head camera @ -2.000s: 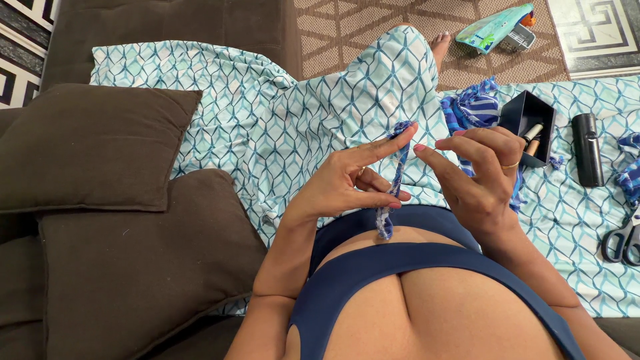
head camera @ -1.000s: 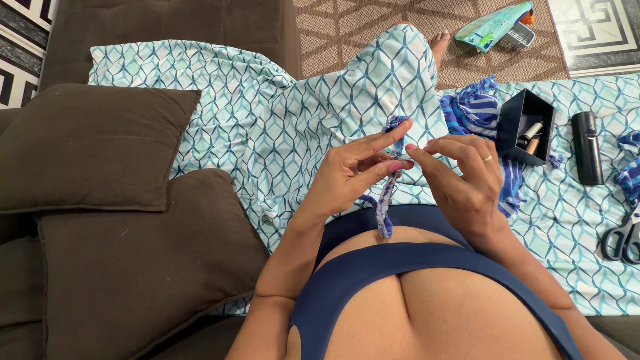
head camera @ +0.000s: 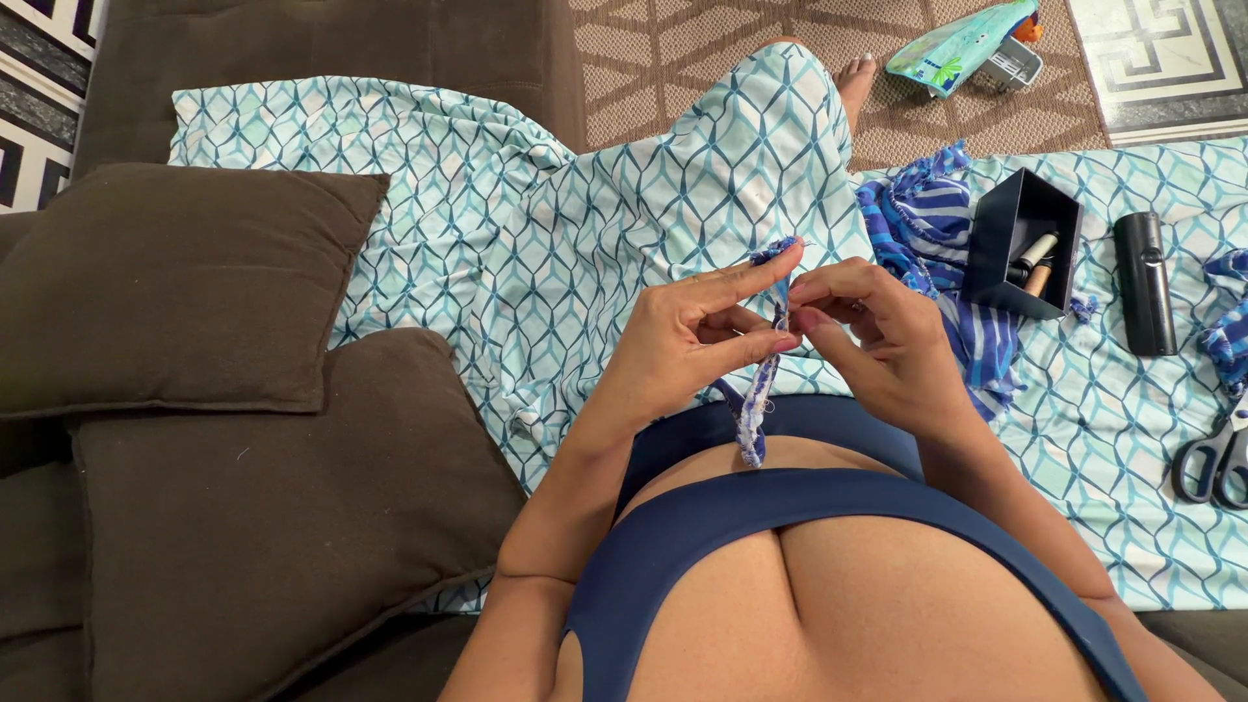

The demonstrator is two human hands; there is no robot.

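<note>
My left hand holds a narrow blue and white fabric strip, whose frayed lower end hangs between thumb and fingers while its upper end loops near the index fingertip. Close against it on the right, my right hand has its thumb and index finger pinched at the strip's edge; whether a needle or thread is between them is too small to tell. Both hands are above my lap, which a white and teal patterned cloth covers.
Two brown cushions lie at left. On the right are blue striped fabric, a dark open box with thread spools, a black cylindrical case and scissors. A teal pouch lies on the rug.
My right hand, apart from the strip two seconds ago, has come in to the left and now touches it. My left hand keeps its hold on the strip.
</note>
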